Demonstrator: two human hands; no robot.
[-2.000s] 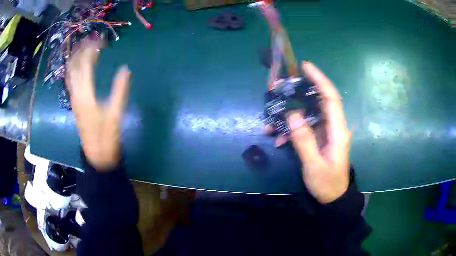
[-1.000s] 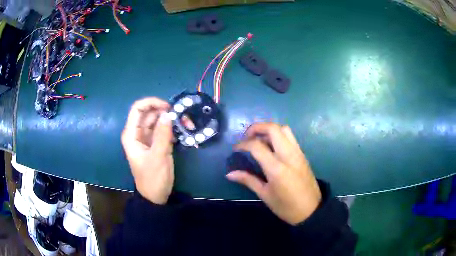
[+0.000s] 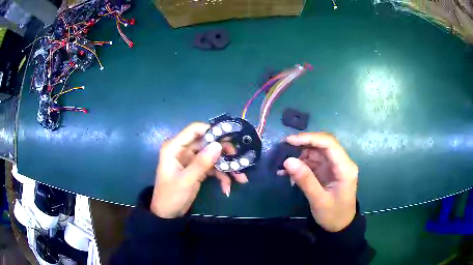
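My left hand holds a round black LED board by its left side, face up, with whitish round dots in two arcs and an open centre. Lead wires run from its top up and right to small tips. My right hand, just right of the board, pinches a black foam pad between thumb and fingers; the pad is partly hidden and blurred. Another foam pad lies on the green table above my right hand. A dark pad shows partly behind the wires. Foam pads lie together farther back.
A tangled pile of wired modules lies along the table's left edge. A cardboard carton stands at the far edge, with more cardboard at far right. White-and-black units sit below left. A blue plastic object is at lower right.
The board passed from my right hand to my left and has since moved right and slightly down. My right hand took a foam pad from the table near the front edge and raised it beside the board.
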